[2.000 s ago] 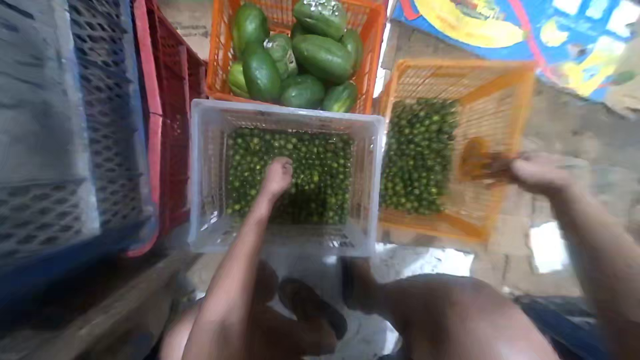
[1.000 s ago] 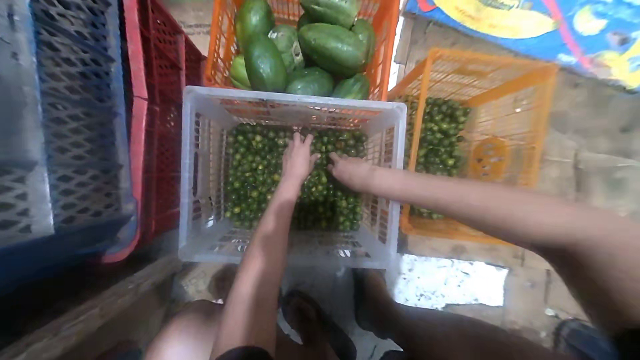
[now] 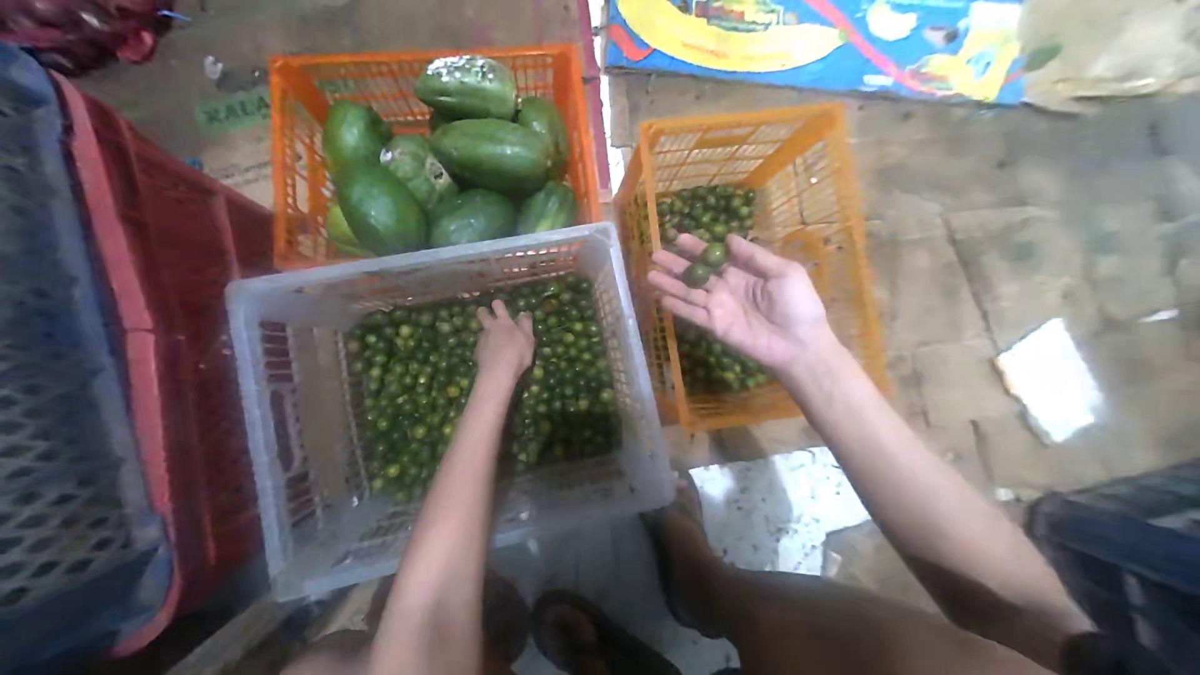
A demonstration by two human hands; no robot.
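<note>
Small green citrus fruits (image 3: 412, 403) cover the bottom of a white plastic crate (image 3: 637, 375). My left hand (image 3: 506, 345) reaches down into them, fingertips touching or among the fruits; whether it grips one is hidden. My right hand (image 3: 750, 295) is palm up with spread, slightly curled fingers over the orange-yellow plastic crate (image 3: 867, 309). A couple of small green citrus fruits (image 3: 698, 272) rest on its fingers. More such fruits (image 3: 717, 361) lie in that crate, on its left side, partly hidden under the hand.
An orange crate (image 3: 436, 58) of large green papaya-like fruits (image 3: 492, 155) stands behind the white crate. Red (image 3: 202, 356) and dark blue-grey (image 3: 66, 375) crates rise at the left. A printed blue sheet (image 3: 731, 42) lies at the back, and a white piece (image 3: 1050, 380) on the brownish floor at right.
My right hand has moved from inside the white crate to above the orange-yellow crate, turned palm up with fruits on it. My left hand remains among the fruits in the white crate.
</note>
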